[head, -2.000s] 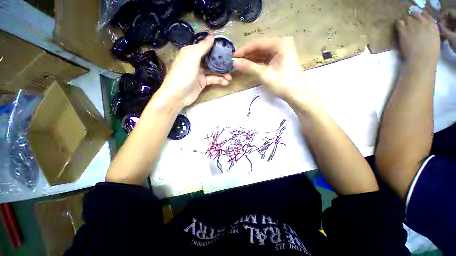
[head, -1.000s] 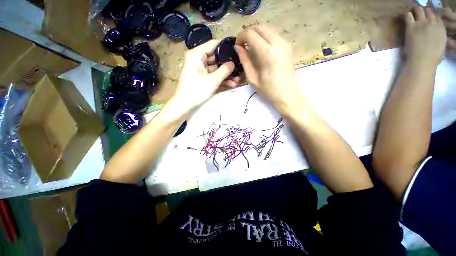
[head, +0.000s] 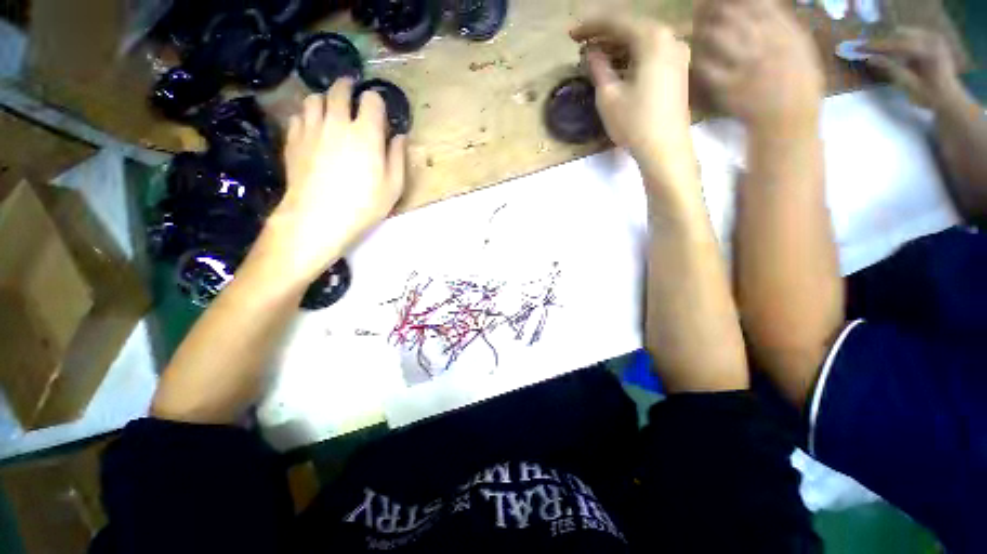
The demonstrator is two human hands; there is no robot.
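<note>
My left hand (head: 341, 168) is at the edge of the heap, its fingers and thumb around the rim of a round black housing (head: 386, 106) low over the brown board. My right hand (head: 646, 92) is over the board with fingers apart and no held item visible. Another black housing (head: 571, 110) lies just left of its fingers; whether they touch is unclear. Short red and dark lead wires (head: 460, 316) lie in a loose tangle on the white sheet (head: 584, 233). A single wire (head: 497, 213) lies above them.
A heap of black housings (head: 222, 179) is at the upper left. An open brown carton (head: 54, 314) stands at the left. At the right, another person's blurred hand (head: 758, 60) is close to my right hand; another hand (head: 920, 65) is near white pieces (head: 855, 50).
My hands have moved apart. The housing held between them is gone from there; one now lies beside my right hand. My left hand has moved left onto another housing. The person's arm has moved left.
</note>
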